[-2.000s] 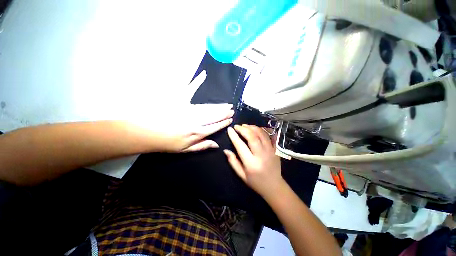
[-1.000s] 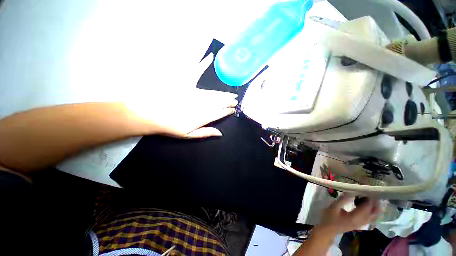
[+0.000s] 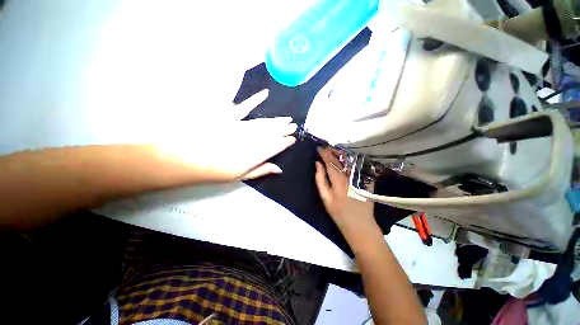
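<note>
A black cut panel [image 3: 289, 181] lies under the needle area of the white sewing machine [image 3: 439, 95], its pointed corner showing past the machine's left end. My left hand [image 3: 245, 143] is flat on the panel with fingers spread, fingertips beside the presser foot [image 3: 301, 133]; it is washed out by glare. My right hand [image 3: 343, 187] rests on the panel below the machine head, fingers partly hidden near the wire guard. The needle tip cannot be made out.
A turquoise plastic piece [image 3: 318, 41] sits above the machine's left end. Red-orange snips [image 3: 421, 228] lie right of my right wrist. A white cloth pile [image 3: 521, 276] is at lower right. The white table [image 3: 210, 212] has ruler markings along its front edge.
My right hand has come back from the lower right onto the panel. The panel has moved up and away, uncovering the table's front edge. My left hand stays by the foot.
</note>
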